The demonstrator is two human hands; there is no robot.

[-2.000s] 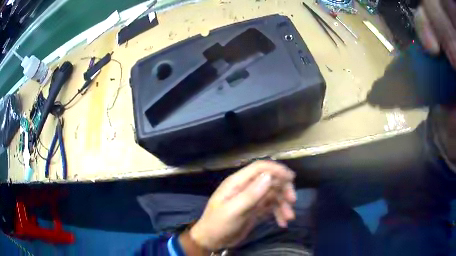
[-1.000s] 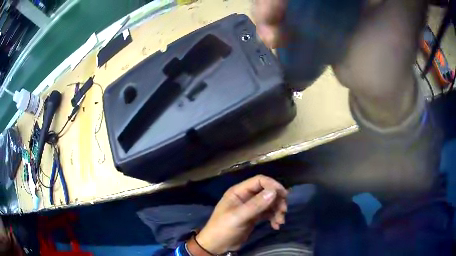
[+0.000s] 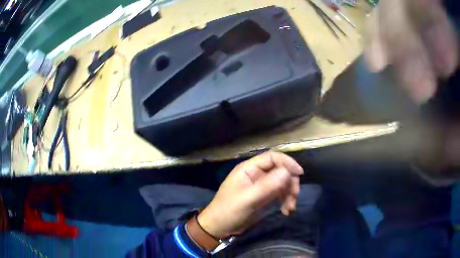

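Observation:
A large black speaker cabinet (image 3: 217, 80) lies on the tan bench, its face with the long slot and the round hole turned up. My left hand (image 3: 257, 186) is below it, over my lap and just off the bench edge, palm partly up and fingers loosely curled. I see nothing in it. My right hand (image 3: 413, 55) is at the upper right, strongly blurred and not touching the cabinet. A blurred blue-dark shape shows beside its fingers; its grip is unclear.
Blue-handled pliers (image 3: 60, 143), a black microphone-like stick (image 3: 58, 88) and a white bottle (image 3: 38, 63) lie at the left. A flat black piece (image 3: 141, 24) is at the back. Dark tweezers (image 3: 328, 19) lie beyond the cabinet's right side. The bench's front edge (image 3: 121, 166) runs before my lap.
My view has shifted back to the right after swinging left. My right hand has moved from close beside the cabinet out to the right. My left hand stays over my lap.

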